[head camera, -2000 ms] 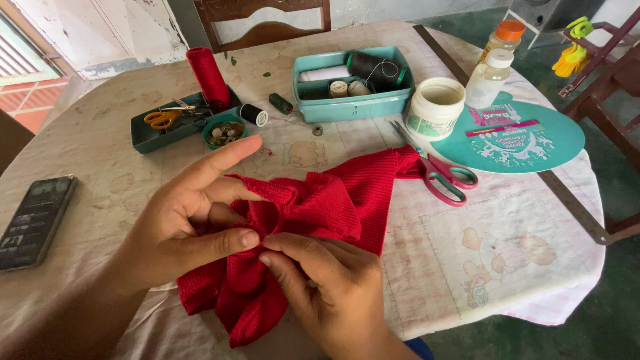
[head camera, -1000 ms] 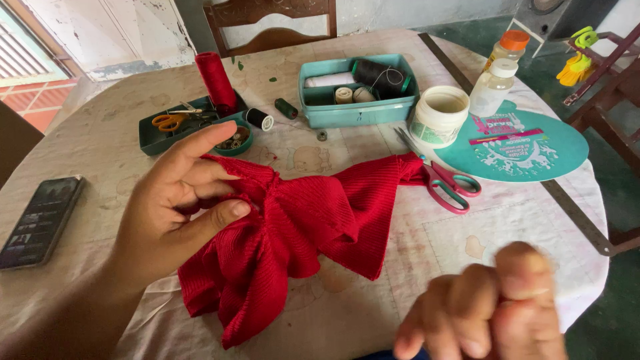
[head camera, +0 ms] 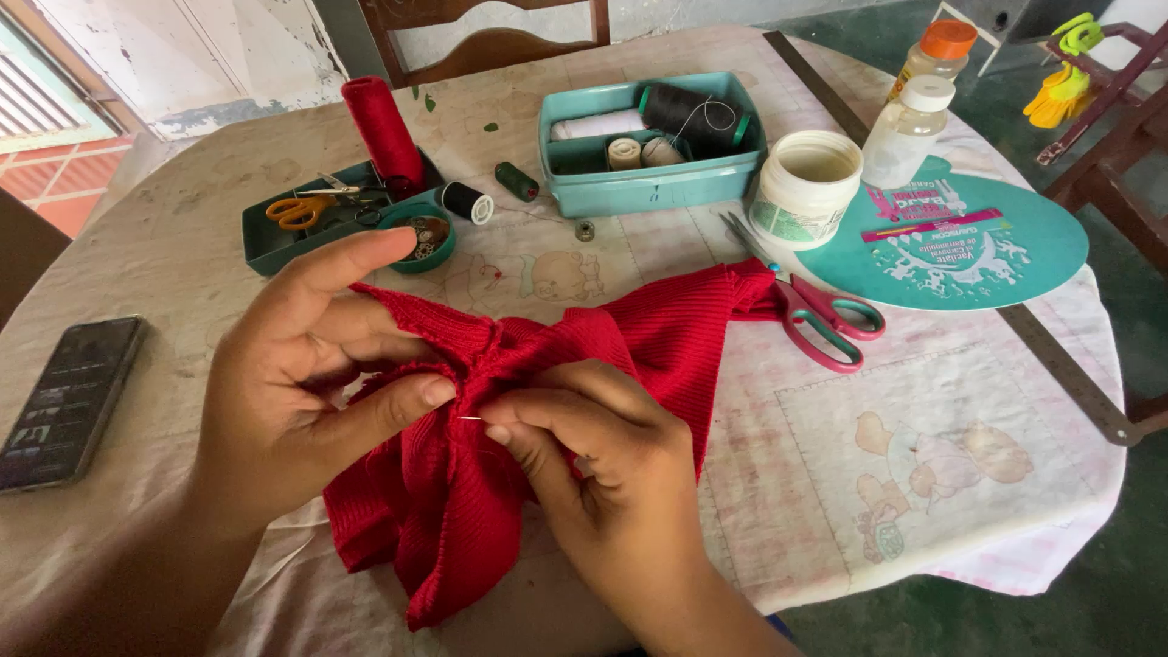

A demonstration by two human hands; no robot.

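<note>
Red ribbed knit fabric (head camera: 639, 347) lies bunched over the table, its seam edge raised between my hands. My left hand (head camera: 310, 383) holds that edge, thumb in front and index finger extended above it. Pinched between the thumb and index finger of my right hand (head camera: 602, 465) is a thin sewing needle (head camera: 469, 418), its tip pointing left at the seam just beside my left thumb. Any thread on the needle is too fine to make out. Pink-and-teal scissors (head camera: 826, 319) rest at the fabric's right end, their blades partly behind a white jar (head camera: 807, 192).
Behind the fabric stand a teal box (head camera: 652, 187) of thread spools and a dark green tray (head camera: 265, 255) with orange-handled scissors and a red thread cone (head camera: 383, 132). A phone (head camera: 73, 401) lies left. Bottles, a teal oval mat (head camera: 1031, 246) and a metal ruler (head camera: 1063, 374) are at right.
My right hand, which was away from the fabric at the lower right one second ago, is back at the seam beside my left thumb. My left hand has kept its hold on the fabric.
</note>
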